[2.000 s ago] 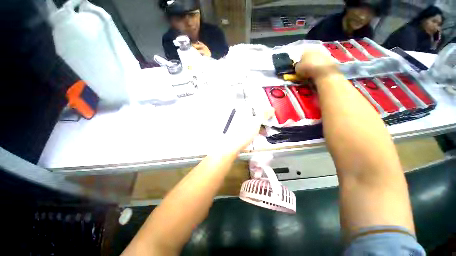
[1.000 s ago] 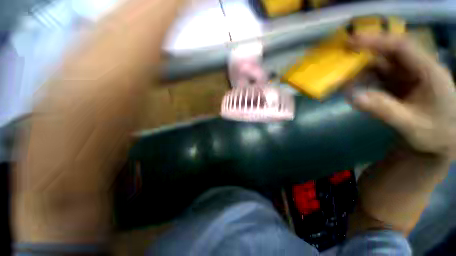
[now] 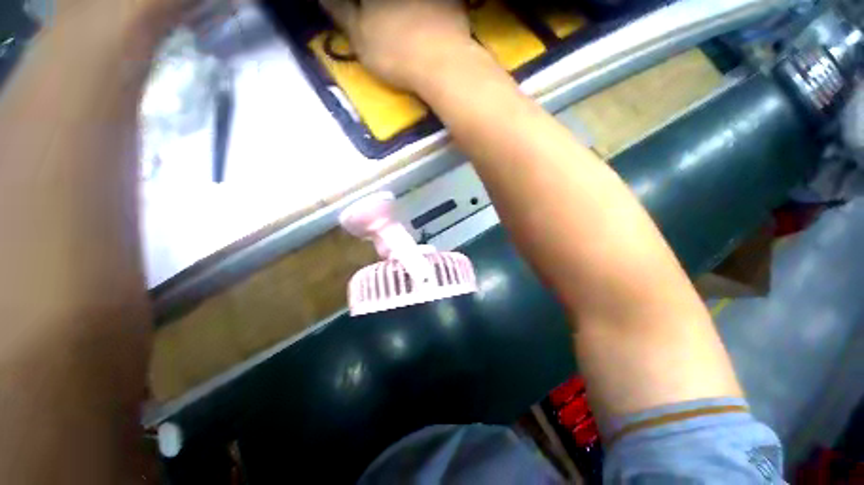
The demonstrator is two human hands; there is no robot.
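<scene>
A black tray (image 3: 379, 149) with yellow phones or covers (image 3: 387, 106) lies on the white bench top at the upper edge of the picture. One yellow piece shows part of a dark ring. My right hand (image 3: 403, 40) is over the tray's left part, back of the hand up; its fingertips are hidden or cut off by the top edge, so I cannot tell its grip. My left forearm fills the left side, blurred. My left hand (image 3: 156, 11) is only partly visible at the top left, blurred and cut off, and its grip cannot be seen.
A pink clip fan (image 3: 412, 279) hangs at the bench's front edge, above the green lower surface (image 3: 455, 350). A dark thin item (image 3: 222, 133) lies on the white bench top. Red pieces (image 3: 574, 412) show below the bench. A brown carton (image 3: 744, 270) stands at the right.
The view has shifted. My right hand, which held a yellow piece away from the tray a second ago, is now over the yellow-filled tray. Red pieces were on the bench two seconds ago.
</scene>
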